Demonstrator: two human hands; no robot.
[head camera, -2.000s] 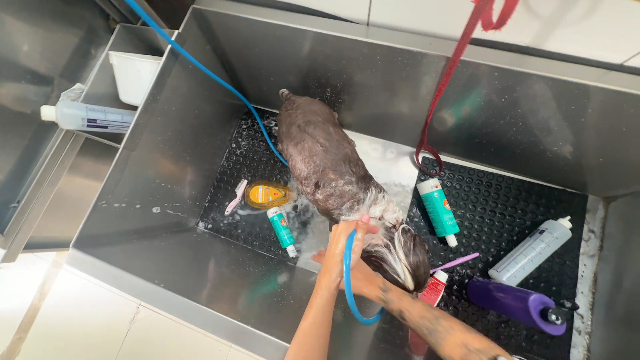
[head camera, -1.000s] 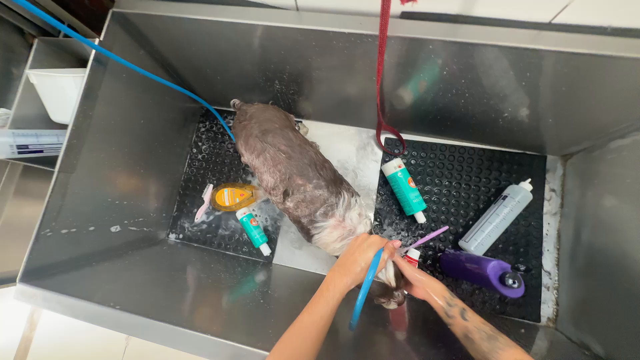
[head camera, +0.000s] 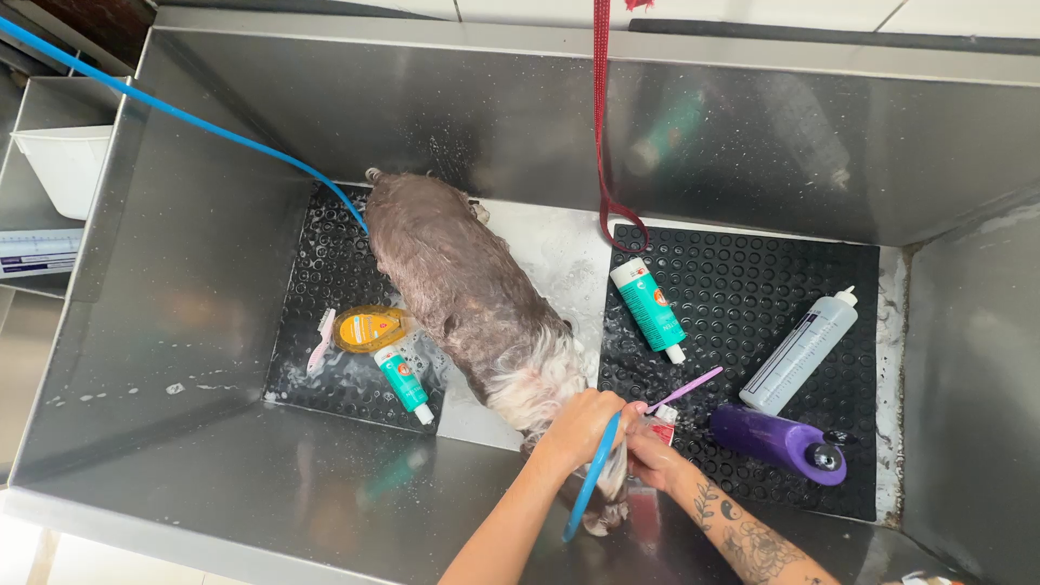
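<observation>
A wet dog (head camera: 467, 280) with a dark body and pale neck fur stands in a stainless steel tub, its head near the front wall. My left hand (head camera: 587, 422) is closed around the end of a blue hose (head camera: 599, 471) at the dog's head. Touching the head from the right is my right hand (head camera: 650, 455); its fingers are partly hidden, so its grip is unclear. Just beyond it lie a purple toothbrush (head camera: 686, 388) and a red and white tube (head camera: 664, 424).
Black rubber mats (head camera: 747, 268) line the tub floor. Teal bottles (head camera: 650, 309), a clear squeeze bottle (head camera: 800, 353), a purple bottle (head camera: 776, 443), an amber bottle (head camera: 370, 329) and a pink brush (head camera: 322, 341) lie around the dog. A red leash loop (head camera: 624, 223) hangs at the back wall.
The dog's head, with both hands at it, has moved toward the tub's front wall since the earliest frame. The view has shifted.
</observation>
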